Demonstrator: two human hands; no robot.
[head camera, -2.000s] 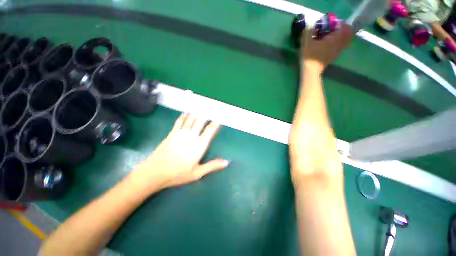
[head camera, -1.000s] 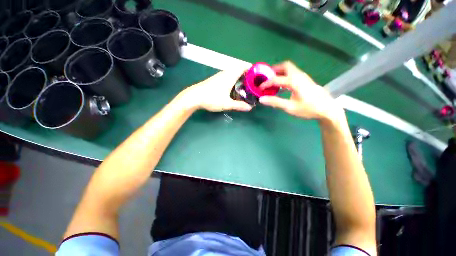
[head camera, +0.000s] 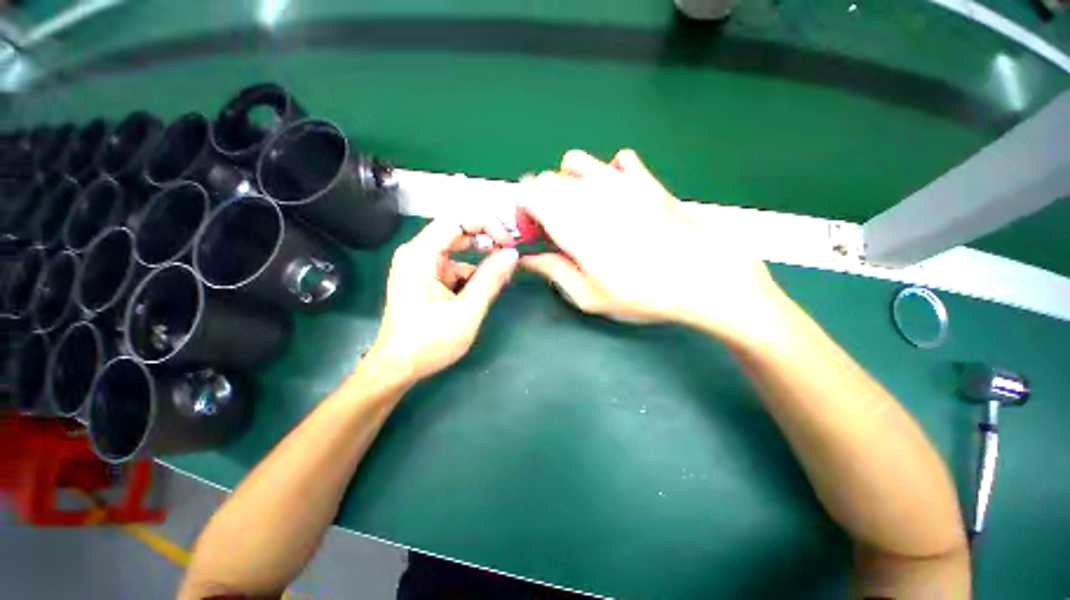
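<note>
The inner unit (head camera: 528, 225) is between my two hands above the white strip, mostly hidden; only a bit of its magenta part shows. My right hand (head camera: 622, 240) is wrapped over it from the right. My left hand (head camera: 437, 293) is at its left side, with thumb and fingertips pinched together around something small and pale, too small to tell. Matte black open housings (head camera: 241, 240) stand in dense rows at the left, several with silver stubs on the side.
A grey metal post (head camera: 980, 182) rises at the right from the white strip. A thin pale ring (head camera: 920, 316) and a silver-headed hand tool (head camera: 988, 451) lie on the green bench (head camera: 563, 445) at the right. A red plastic stool (head camera: 70, 475) stands at the lower left.
Two seconds ago my right hand reached to the back for the unit. One second ago both hands held it with its magenta ring up; now the ring is mostly covered by my right hand.
</note>
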